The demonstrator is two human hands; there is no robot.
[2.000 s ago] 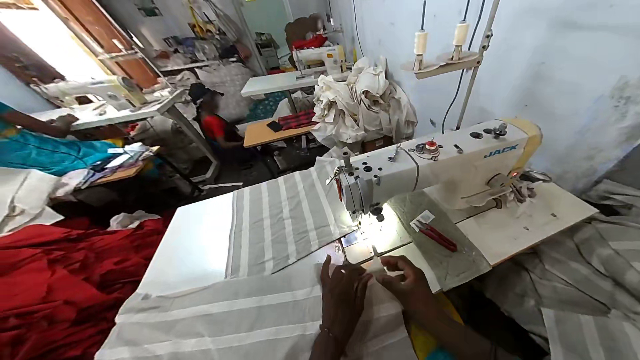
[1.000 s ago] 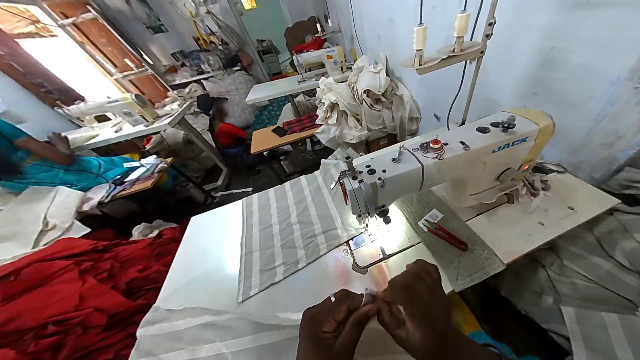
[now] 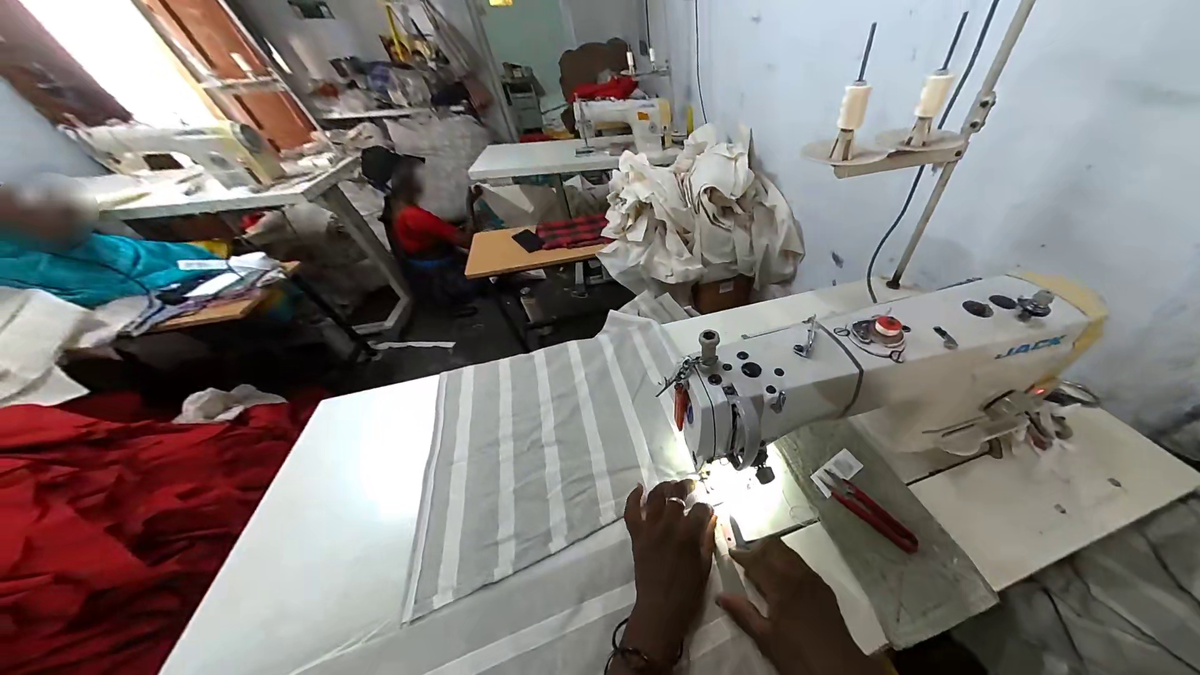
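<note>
A lit Jack sewing machine (image 3: 797, 361) stands on the white table (image 3: 309, 487). Grey-and-white striped fabric (image 3: 534, 450) lies flat left of its needle area, with more of it under my hands. My left hand (image 3: 670, 548) rests palm down on the fabric's edge just in front of the needle, its fingertips near the presser foot. My right hand (image 3: 787, 600) is to its right, lower down, thumb and fingers apart at the cloth's edge; whether it pinches any cloth cannot be told. Red-handled thread snips (image 3: 872, 516) lie on the machine bed by a small white label (image 3: 837, 472).
Thread cones (image 3: 853, 105) stand on a rack behind the machine. A heap of cream fabric (image 3: 698, 211) is beyond the table, red fabric (image 3: 122, 506) at the left. One person in red (image 3: 422, 230) sits farther back; another in teal (image 3: 94, 262) is at left.
Both hands have moved forward, from the table's near edge to the needle area. The striped fabric now extends under them up to the needle. My left hand has flattened out from its earlier pinch.
</note>
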